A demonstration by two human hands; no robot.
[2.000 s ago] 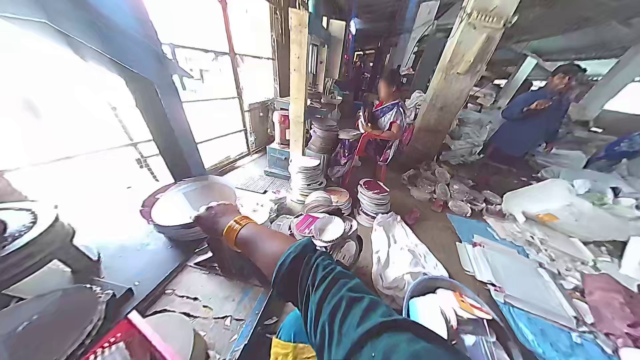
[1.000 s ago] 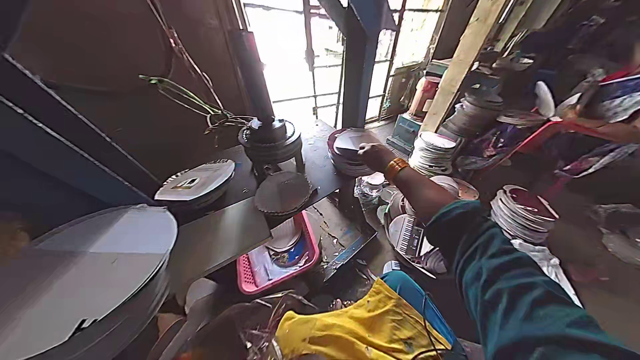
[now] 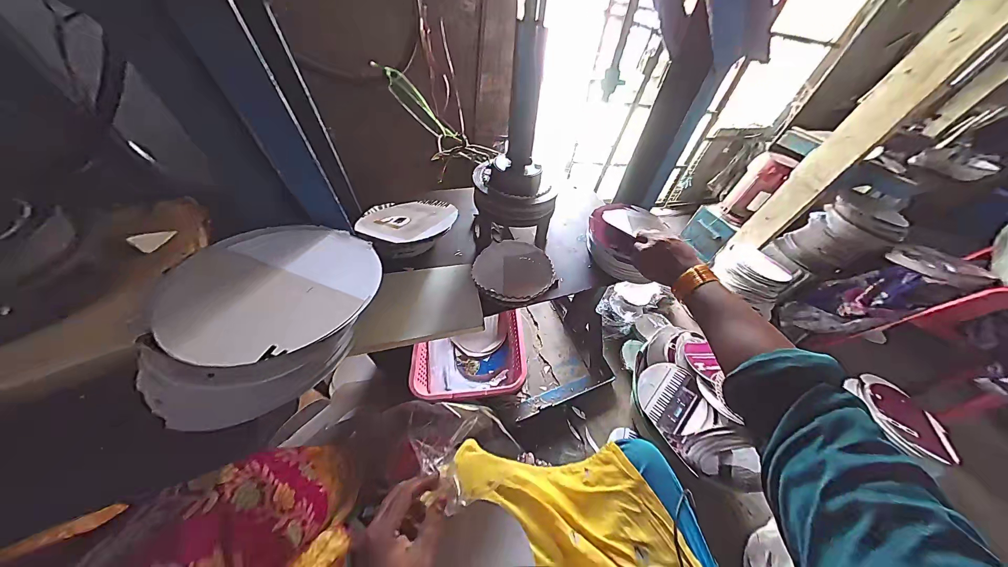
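Observation:
My right hand (image 3: 661, 256), with an orange bangle at the wrist, rests at the near right side of a stack of round paper discs (image 3: 622, 228) on the dark work table. The top disc is part maroon, part white; whether the fingers grip it is unclear. Low in the view, my left hand (image 3: 405, 520) holds a clear plastic bag (image 3: 441, 441), beside a pale round disc (image 3: 488, 535) near my lap. A small stack of brownish scalloped discs (image 3: 513, 270) lies at the table's front edge, before a round metal press (image 3: 516, 193).
Large pale discs (image 3: 268, 291) are stacked at the left. A pink plastic basket (image 3: 472, 390) with discs sits below the table. A tub of printed discs (image 3: 685, 394) stands at my right, near a wooden post (image 3: 858, 118) and a red chair (image 3: 945, 315). Patterned cloth (image 3: 244, 504) lies lower left.
The view has swung far to the left, away from the people. My right hand remains at the disc stack. My left hand and the plastic bag now show at the bottom.

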